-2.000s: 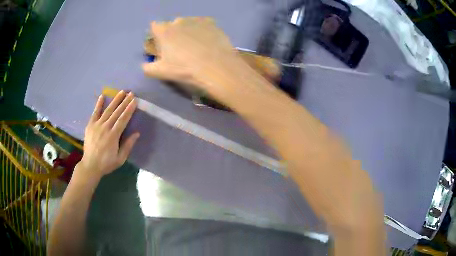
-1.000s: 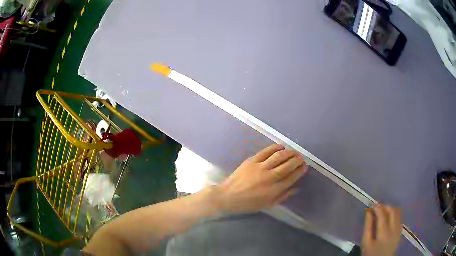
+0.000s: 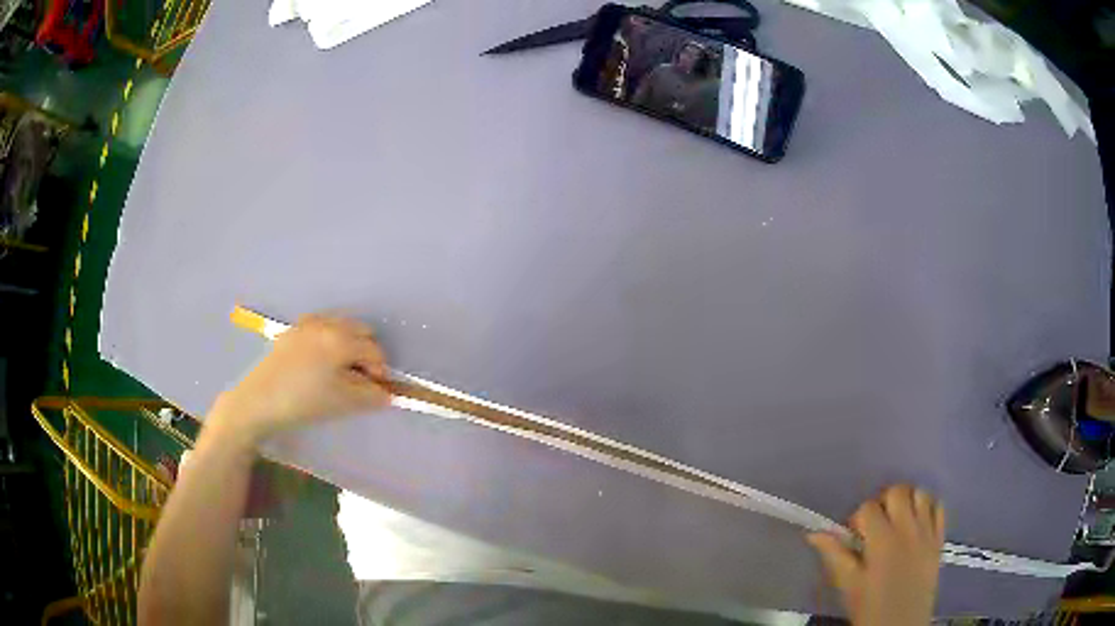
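Observation:
A long white fabric strip (image 3: pixel 721 484) runs across the grey-lavender table from left to lower right. A narrow tan-brown template (image 3: pixel 526 422) shows between its white edges. The template's yellow-orange end (image 3: pixel 248 320) sticks out at the far left. My left hand (image 3: pixel 312 373) is near the left end, its fingertips pinching the strip and template. My right hand (image 3: pixel 893 544) is on the strip toward the lower right, thumb and fingers around its edge. The strip's tail passes beyond it to the right table edge.
The steam iron (image 3: pixel 1054 418) sits at the right edge. A lit smartphone (image 3: pixel 691 83) overlaps black scissors (image 3: pixel 544 36) at the back. White strips lie in a heap (image 3: pixel 966 61) at far right, with white pieces (image 3: pixel 355 17) at far left. A yellow wire basket (image 3: pixel 104 489) is below left.
My left hand has moved left along the strip toward its yellow end. The white edges now stand apart with tan template showing between them. The view has shifted, bringing the iron and scissors into sight.

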